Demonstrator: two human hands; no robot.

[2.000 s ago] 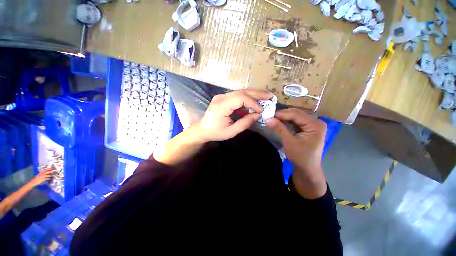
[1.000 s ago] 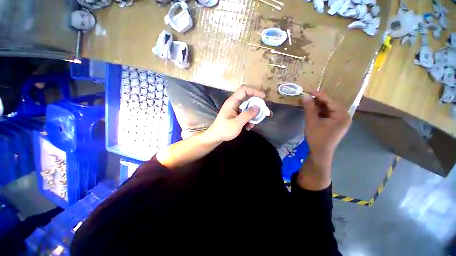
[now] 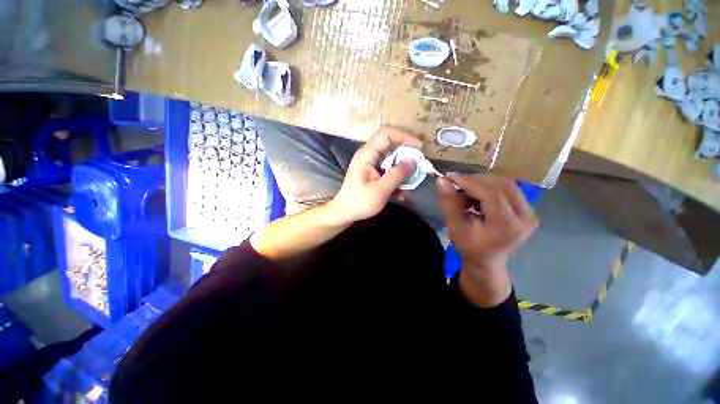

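My left hand is bare and shut on a small white hollow shell, with the thumb on its open side, above my lap. My right hand is bare and holds a thin pale glue stick between thumb and fingers. The stick's tip is at the shell's right edge; whether it touches cannot be told. A small white oval glue dish lies near the table edge with no stick in it. A second dish with grey-blue content lies farther back.
Brown cardboard with dark stains lies under the dishes, with loose sticks on it. White shells lie at the left. Small pieces and a yellow-handled tool are at the right. A blue tray of rowed pieces is by my left knee.
My right hand let go of the piece, took the stick from the near dish and brought it to the shell. My left hand kept the shell and turned it open side up.
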